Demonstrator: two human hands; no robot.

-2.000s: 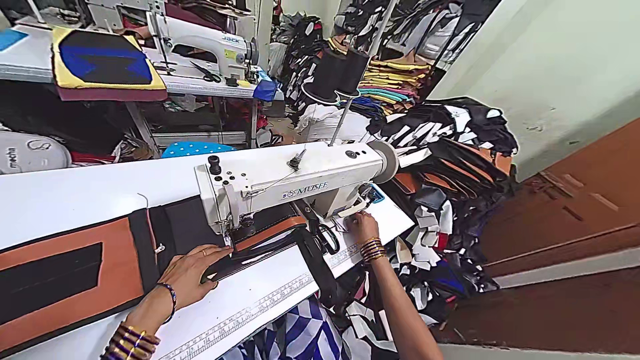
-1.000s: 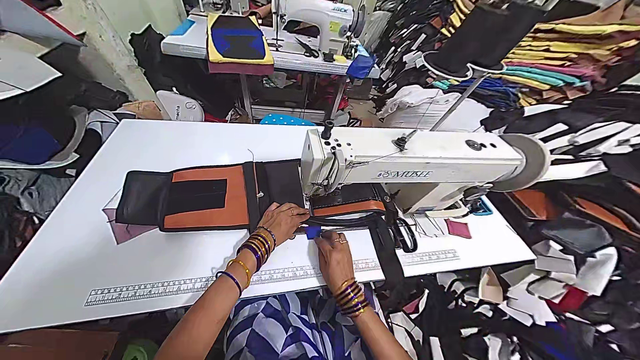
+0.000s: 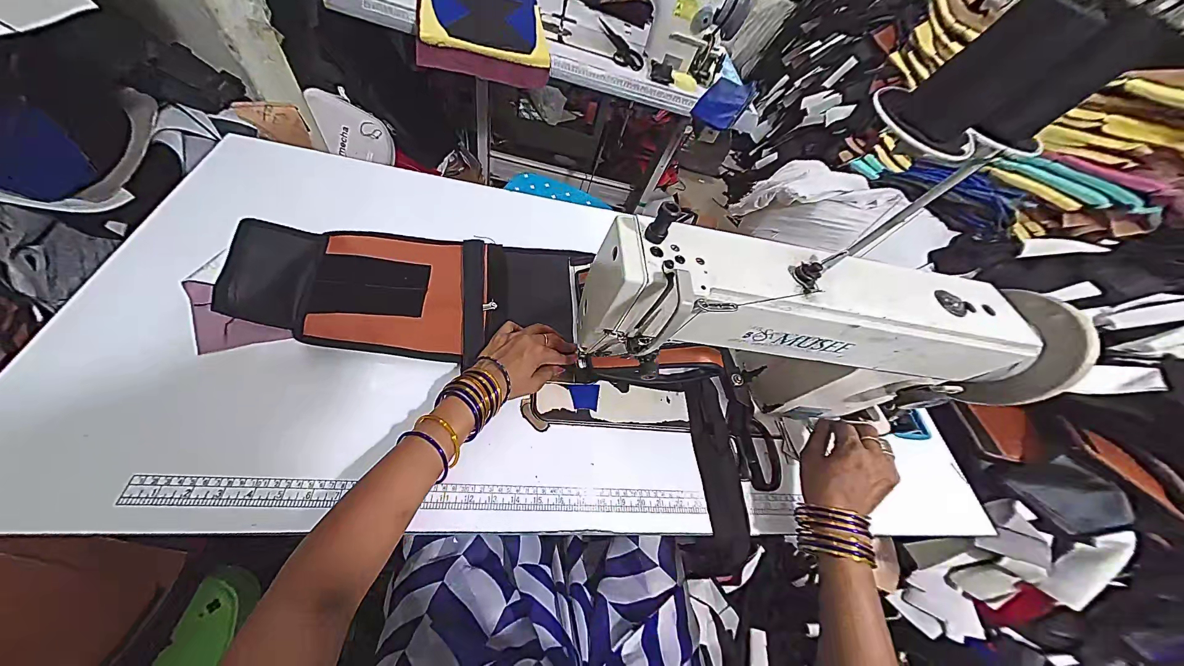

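Observation:
An industrial sewing machine (image 3: 814, 305) stands on the white table, its needle area above a black and orange fabric bag piece (image 3: 444, 277) with a zipper. My left hand (image 3: 529, 361) rests on the near edge of this piece, just left of the presser foot, fingers bent and touching it. My right hand (image 3: 846, 462) is under the machine arm at its right part, fingertips near the machine's base; what they touch is partly hidden. A black strap (image 3: 717, 481) hangs over the table's front edge between the hands. A small blue piece (image 3: 585, 397) lies near the needle area.
A printed ruler scale (image 3: 407, 495) runs along the table's front. A mauve piece (image 3: 231, 324) lies under the work's left end. Behind stands a second sewing machine (image 3: 689, 42) with scissors (image 3: 620, 44) beside it. Cloth scraps (image 3: 1036, 555) are heaped at right, under thread cones (image 3: 1027, 74).
My right hand has moved right, from beside my left hand to under the machine arm. My left hand stays on the work near the needle. The view has shifted since the oldest frame.

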